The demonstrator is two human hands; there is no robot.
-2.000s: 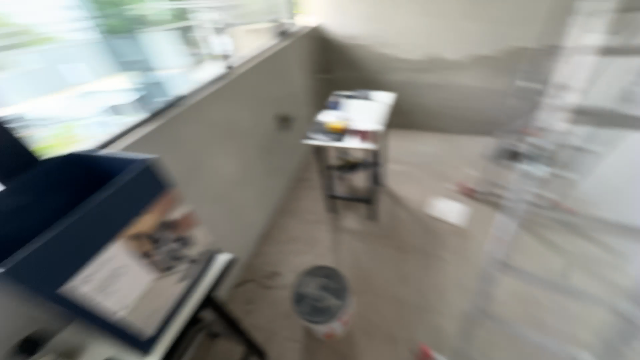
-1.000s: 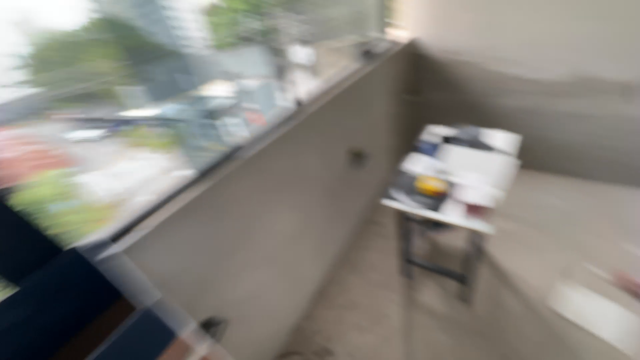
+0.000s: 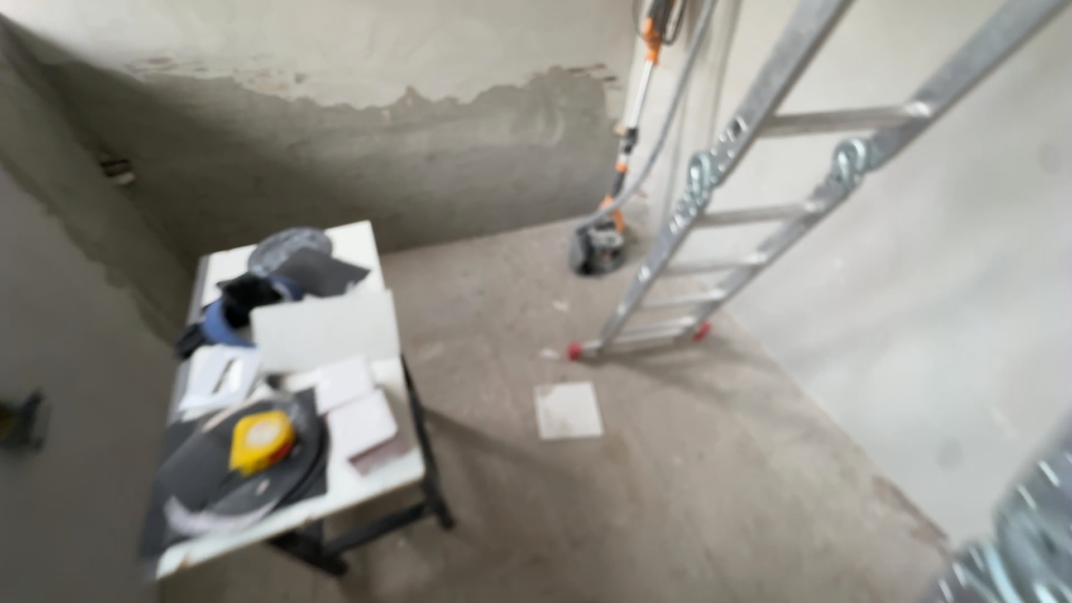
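Neither of my hands shows in the head view. At the left, a small work table [image 3: 377, 480] with a white top and dark legs stands near the wall. On it lies a yellow tape measure [image 3: 261, 441], resting on dark round discs [image 3: 314, 452]. Beside the discs are small pale blocks [image 3: 362, 421] and a white sheet [image 3: 327, 331]. Farther back on the top are a blue and black object [image 3: 230, 314], a dark sheet [image 3: 322, 272] and a greyish disc [image 3: 289, 244]. The picture is blurred.
An aluminium folding ladder [image 3: 745, 216] with red feet leans at the right. Behind it, a long-handled wall sander [image 3: 599, 244] with a hose stands by the corner. A white square piece [image 3: 569, 410] lies on the concrete floor. Another metal ladder hinge [image 3: 1017, 536] juts in at lower right.
The view has swung right and come nearer to the table. The window, the dark blue box and the bucket have left the view; the sander now shows.
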